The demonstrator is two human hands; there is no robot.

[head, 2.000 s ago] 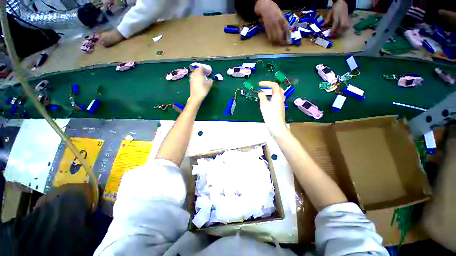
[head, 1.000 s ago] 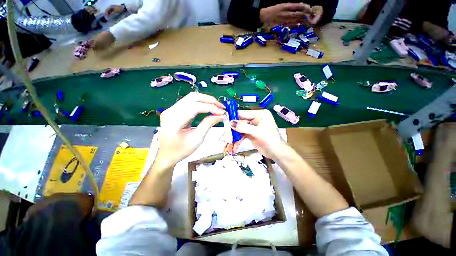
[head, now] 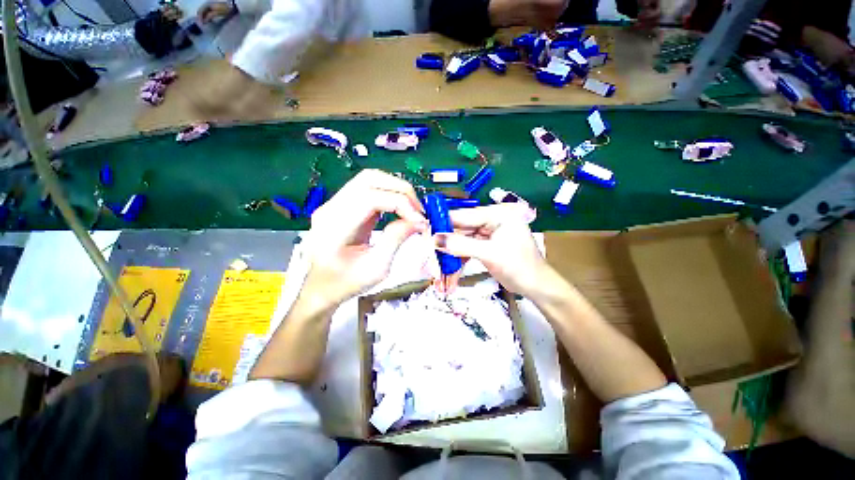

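Note:
A blue battery [head: 441, 225] stands roughly upright between my hands, above the far edge of the box of stickers [head: 536, 375]. My right hand [head: 502, 246] grips it from the right with thumb and fingers. My left hand [head: 364, 239] is at its left side, thumb and fingertips pinched near its surface; whether a sticker is between them I cannot tell. Wires run down from the battery to a small circuit board [head: 475, 326] hanging over the heaped white stickers [head: 445, 361].
The green conveyor belt [head: 234, 173] carries batteries, pink housings [head: 708, 150] and a white stick [head: 722, 200]. An empty carton [head: 708, 300] is at right, printed packaging sheets [head: 141, 309] at left. Across the belt, people's arms are beside a battery pile [head: 562, 56].
Both hands came back from the belt and hold a battery over the sticker box. In the last second they have barely moved. The belt's parts have shifted left.

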